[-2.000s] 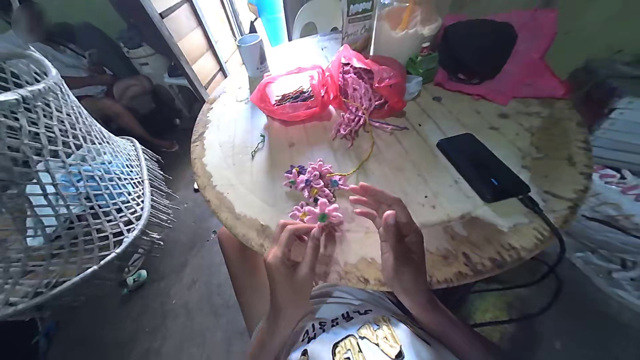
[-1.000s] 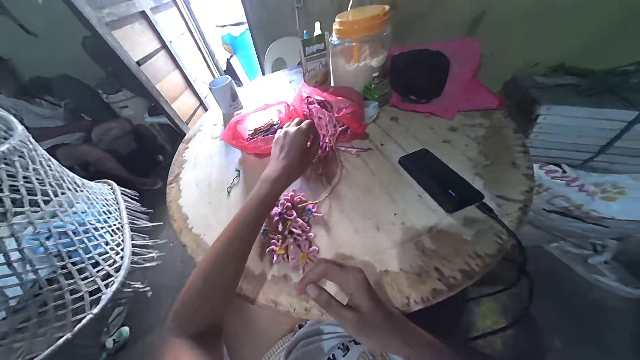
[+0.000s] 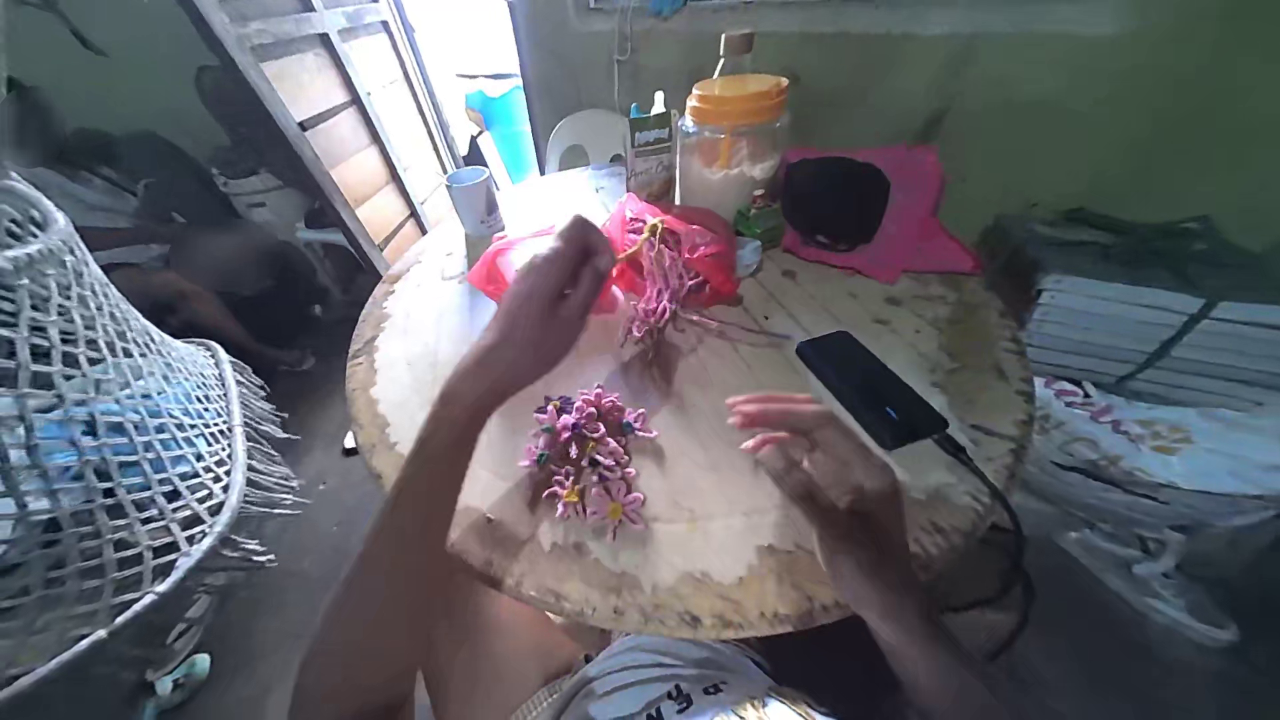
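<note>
My left hand (image 3: 562, 290) is raised over the red plastic bags (image 3: 700, 235), its fingers pinched on a thin yellow-green strand. That strand runs to a bundle of pink and purple strands (image 3: 662, 290), which hangs in front of the right bag. My right hand (image 3: 820, 455) hovers over the table beside the phone, fingers spread, holding nothing. Between my forearms a cluster of pink and purple flowers (image 3: 590, 450), some with yellow centres, lies on the round wooden table (image 3: 690, 560).
A black phone (image 3: 870, 388) with a cable lies at the right. Behind stand a cup (image 3: 474, 200), an orange-lidded jar (image 3: 735, 140) and a carton (image 3: 651, 155). A black cap (image 3: 835, 200) rests on pink cloth. A netted hanging chair (image 3: 110, 430) is at left; a person sits beyond it.
My left hand has moved from the flowers to the bags and lifted the strand with the pink bundle. My right hand has moved away from the flowers.
</note>
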